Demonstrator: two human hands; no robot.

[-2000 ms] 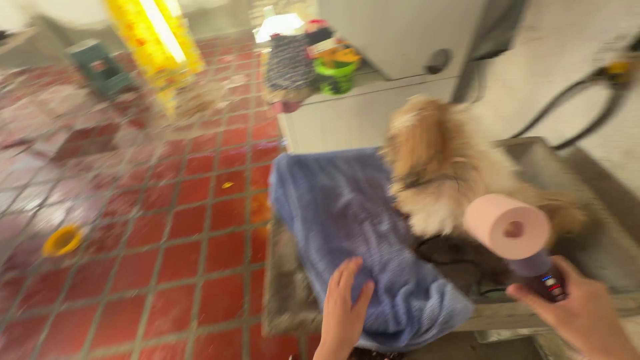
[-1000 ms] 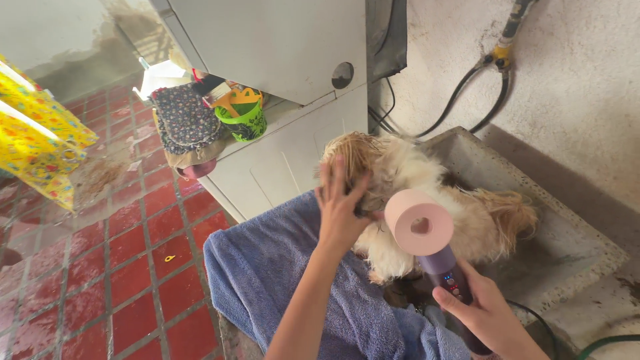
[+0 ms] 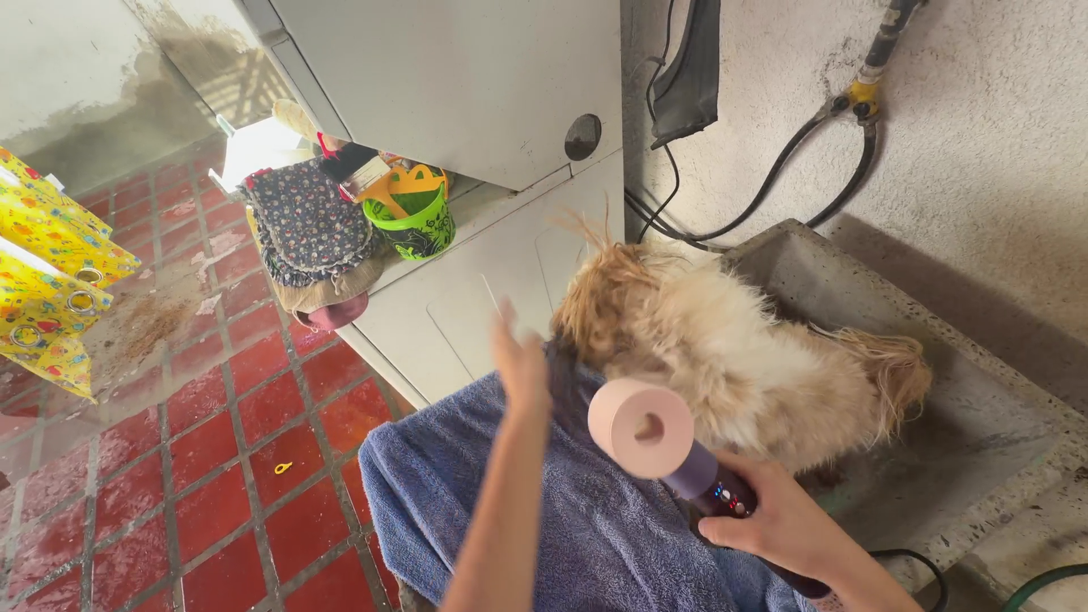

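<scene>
My right hand (image 3: pixel 773 510) grips the dark handle of a hair dryer (image 3: pixel 642 429) with a pink round head; small lights glow on its handle. A long-haired tan and white dog (image 3: pixel 739 357) stands in a concrete basin, its head turned toward the white cabinet. My left hand (image 3: pixel 520 365), blurred, is raised beside the dog's face with nothing seen in it; whether it touches the fur I cannot tell. Under my forearms a blue towel (image 3: pixel 476 459) covers the near left part of the basin.
The concrete basin (image 3: pixel 977 365) has raised rims. Behind it are a white metal cabinet (image 3: pixel 476 76) and black hoses (image 3: pixel 765 191) on the wall. A green bucket (image 3: pixel 414 225) with brushes stands by folded patterned cloth (image 3: pixel 314 217). Yellow patterned plastic (image 3: pixel 51 272) hangs left above red floor tiles (image 3: pixel 212 450).
My left hand first lay on the towel, then was on the dog's head, and is now off to the left of it. My right hand has kept hold of the dryer. The view has shifted.
</scene>
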